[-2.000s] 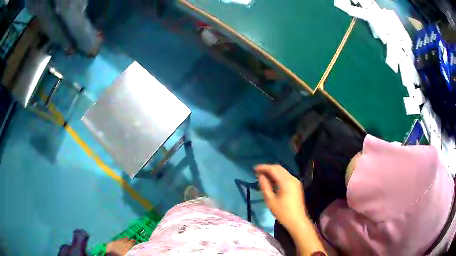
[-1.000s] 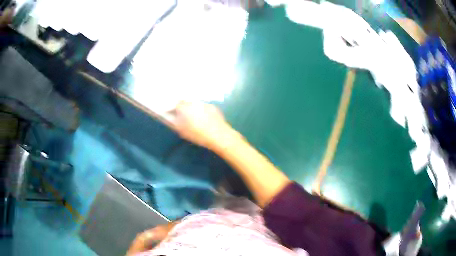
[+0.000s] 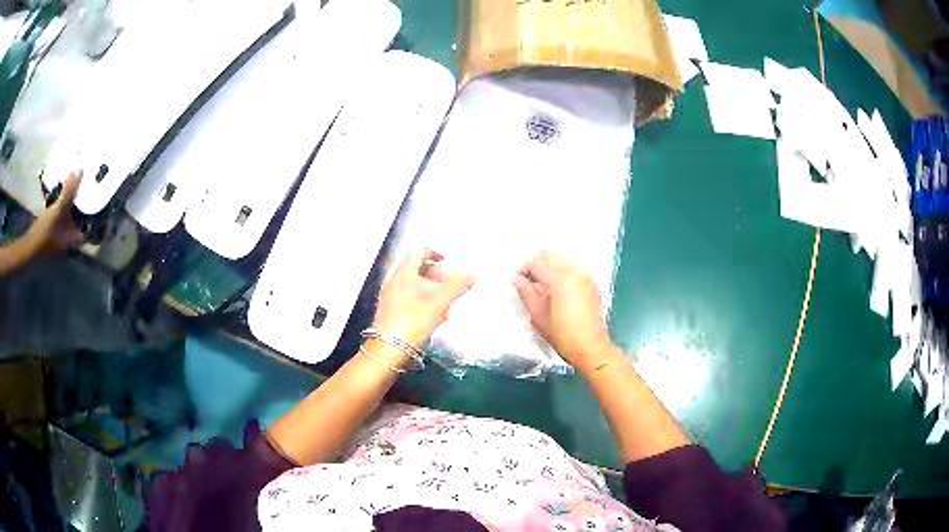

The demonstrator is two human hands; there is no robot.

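Observation:
A stack of clear poly bags (image 3: 520, 192) lies flat in front of me, whitish and shiny, with a small dark printed mark near its top. Its far end sits inside an open brown carton sleeve (image 3: 567, 40). My left hand (image 3: 421, 296) is on the left part of the stack, fingers curled with thumb and fingertips close together. My right hand (image 3: 562, 309) is on the right part, its fingertips pinched. Whether either hand grips a bag cannot be made out. White laminators (image 3: 354, 203) lie side by side just left of the stack.
The green bench (image 3: 692, 260) has its front edge close to my body. White paper leaflets (image 3: 739, 99) lie fanned along the right. Blue boxes (image 3: 931, 177) stand at the far right. Another person's hand (image 3: 60, 220) touches a laminator at the far left.
The view has turned from the floor and stool to the bench, laminators and bag stack. Both my hands are now over the bags; earlier one arm reached across the bench edge.

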